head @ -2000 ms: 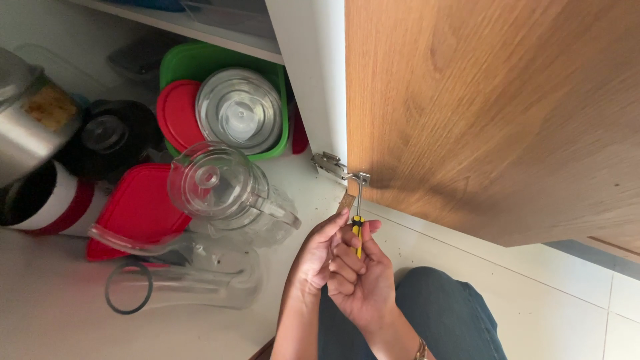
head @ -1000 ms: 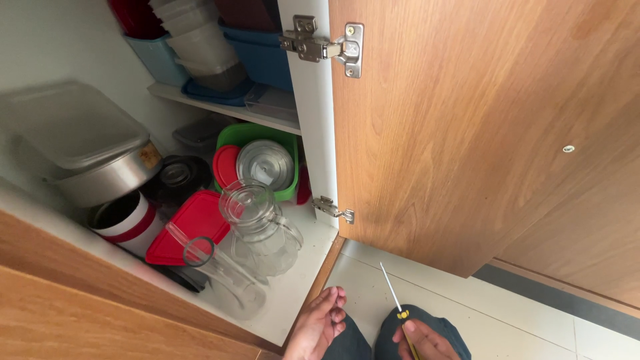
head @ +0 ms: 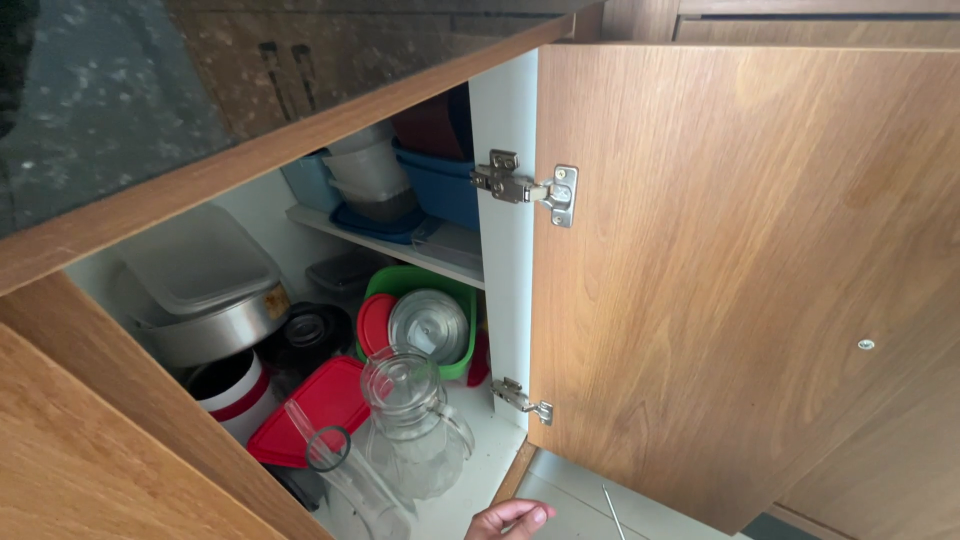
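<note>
My left hand (head: 511, 519) shows at the bottom edge, thumb and forefinger close together; whether something small is between them cannot be told. To its right, the metal shaft of a screwdriver (head: 613, 511) rises from the bottom edge; its handle and my right hand are out of view. Above stands the wooden cabinet door (head: 705, 247), swung wide. An upper metal hinge (head: 525, 186) and a lower metal hinge (head: 523, 400) join it to the white cabinet side panel (head: 510, 300). My left hand touches neither hinge.
Inside the cabinet are a glass jug (head: 416, 435), a red lid (head: 322, 412), a green plastic basin (head: 457, 360), a metal pot (head: 217, 330) and blue containers (head: 442, 187) on a shelf (head: 450, 268). A dark glossy countertop (head: 187, 97) overhangs at upper left.
Two seconds ago both hands held the yellow-handled screwdriver at the lower hinge; they have since come down away from it, and my right hand has left the view. The view has tilted up.
</note>
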